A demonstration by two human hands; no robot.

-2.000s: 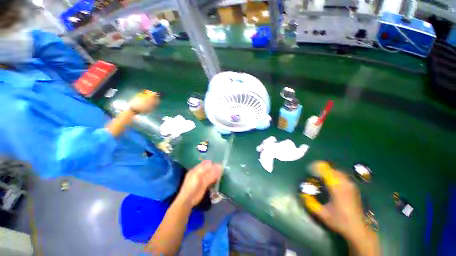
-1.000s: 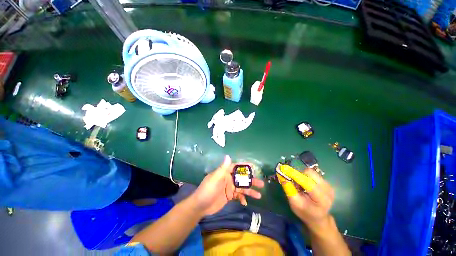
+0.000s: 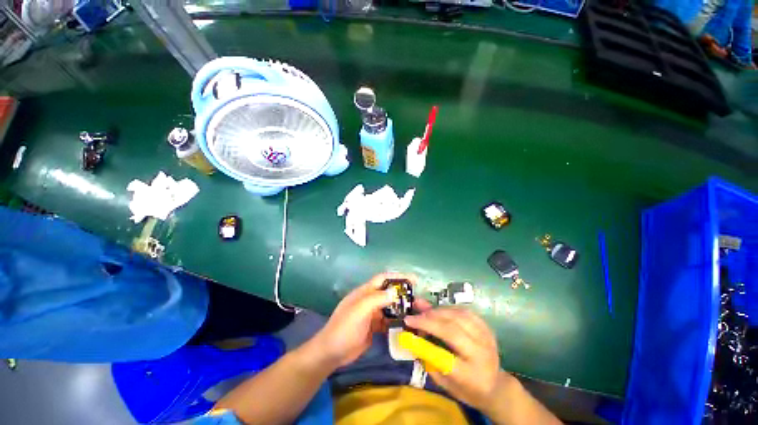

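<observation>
My left hand (image 3: 353,325) holds a black square device housing (image 3: 398,299) with gold and white patches inside. My right hand (image 3: 467,349) is right beside it, fingertips at the housing's lower right edge. A yellow-handled tool (image 3: 428,352) lies in my right hand; its tip is hidden. A pale flat piece (image 3: 401,343) shows just below the housing; I cannot tell what holds it. Two black pieces with gold tails (image 3: 503,264) and another housing (image 3: 496,216) lie to the right on the green bench. A small unit with a white patch (image 3: 457,293) lies just behind my right hand.
A blue bin (image 3: 677,307) of black parts stands at right, a blue stick (image 3: 606,272) beside it. Ahead are a fan (image 3: 270,137), blue bottle (image 3: 377,145), red-handled brush (image 3: 417,156) and white wipe (image 3: 376,207). A person's blue sleeve (image 3: 91,282) is at left.
My right hand has moved left with the yellow-handled tool to meet the housing in my left hand. A black piece with a gold tail and a small white-patched unit now show uncovered on the bench.
</observation>
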